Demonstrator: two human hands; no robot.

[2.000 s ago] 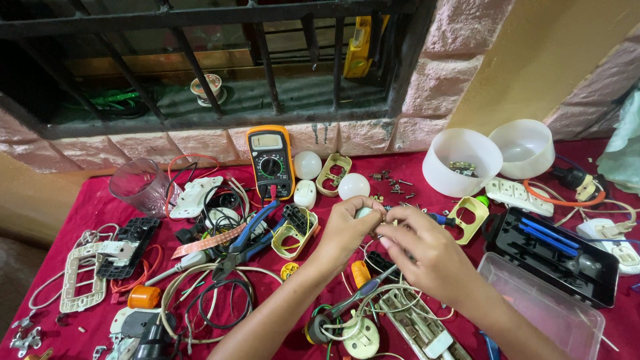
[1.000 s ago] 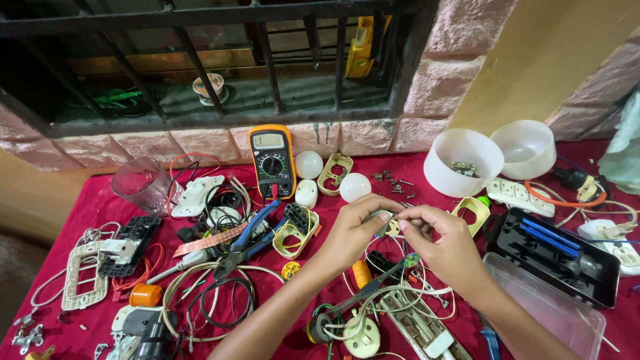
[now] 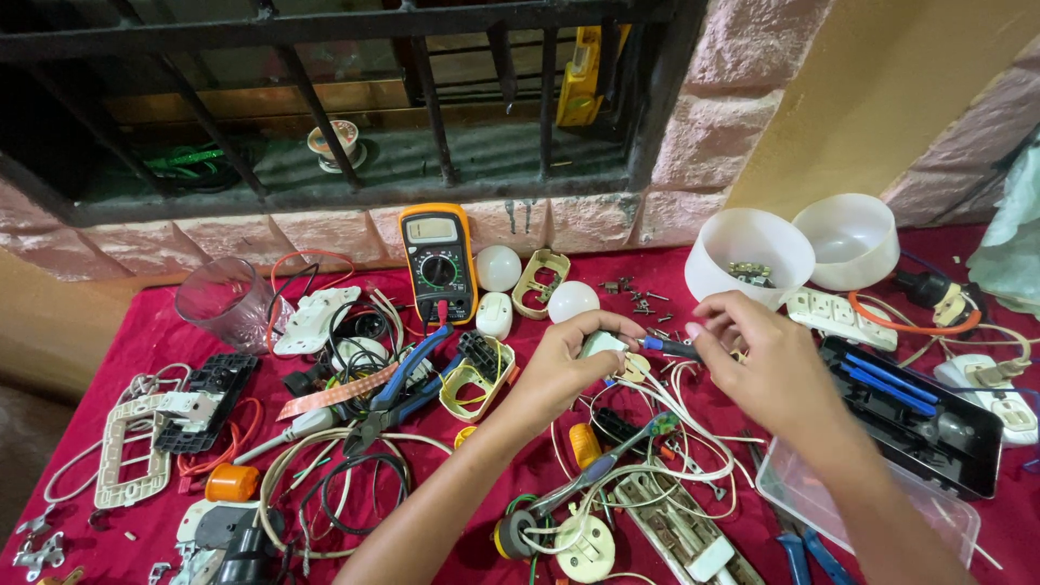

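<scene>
My left hand (image 3: 573,353) grips a small whitish part (image 3: 603,344) between thumb and fingers; its exact kind I cannot tell. White wires run beneath it. My right hand (image 3: 751,353) is just to the right, slightly blurred. A small screwdriver with a blue and black handle (image 3: 670,349) lies between the hands, its tip end toward the whitish part and its other end at my right fingers. Whether the right fingers grip it is not clear. Loose screws (image 3: 646,302) lie beyond the hands on the red cloth.
A multimeter (image 3: 439,268) leans on the wall beside white round bulbs (image 3: 498,269). Diagonal pliers (image 3: 398,390) lie on tangled cables at left. A white bowl (image 3: 707,260) of small metal parts, a black tool case (image 3: 967,443) and a clear lid (image 3: 951,508) are at right.
My right hand has moved right, away from my left. The screwdriver now shows between them. My left hand still has the whitish part.
</scene>
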